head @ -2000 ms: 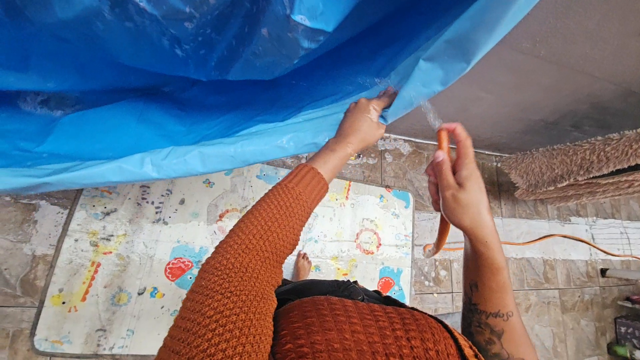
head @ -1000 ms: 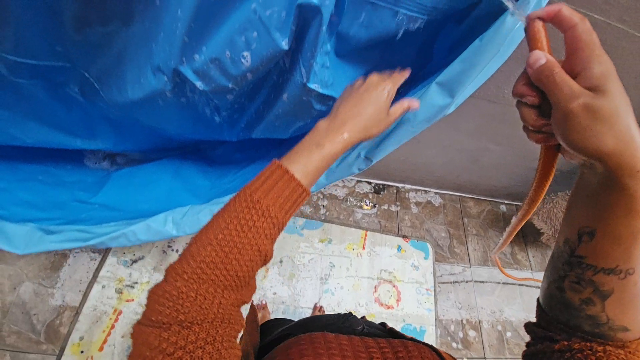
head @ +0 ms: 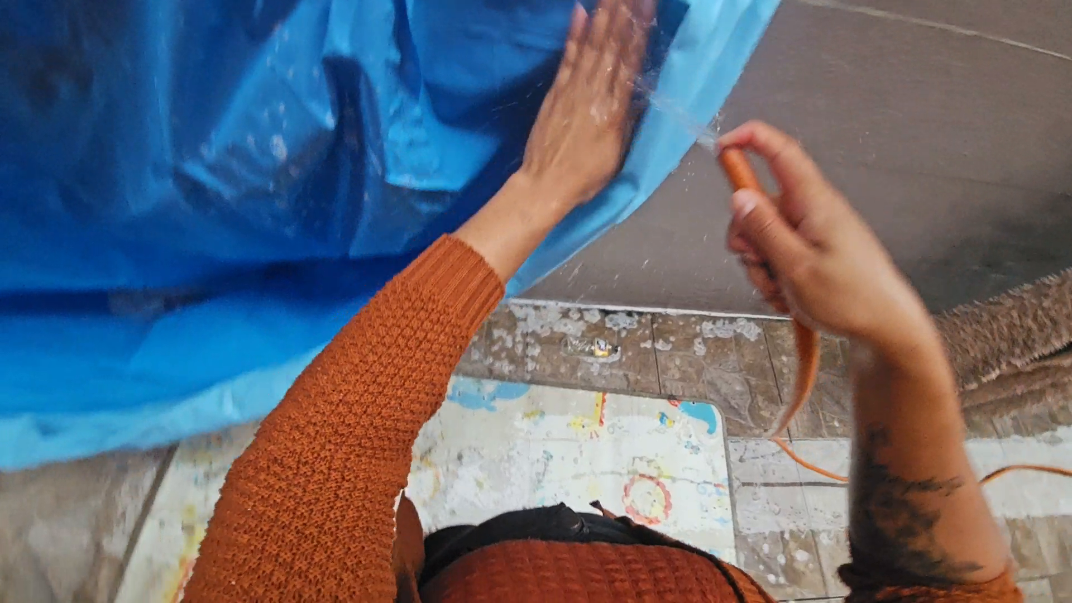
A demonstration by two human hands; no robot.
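A large wet sheet of blue plastic (head: 335, 193) with a lighter blue border hangs across the left and top of the view. Flat against it near its right border lies my left hand (head: 586, 117), fingers stretched upward and slightly spread, holding nothing. My right hand (head: 804, 226) grips an orange hose (head: 739, 170) near its end, just right of the sheet. Water sprays from the hose end toward my left hand and the sheet. Below my right hand the hose hangs down and runs off along the floor to the right.
A printed play mat (head: 578, 469) lies on the wet tiled floor (head: 695, 360), which has patches of foam. A grey wall (head: 837, 184) stands behind the sheet at the right. A shaggy brown textile (head: 1013, 343) is at the right edge.
My left hand, at the sheet's lower edge two seconds ago, is now on its inner face nearer the top of the view. My right hand still grips the hose, which now points toward the left hand.
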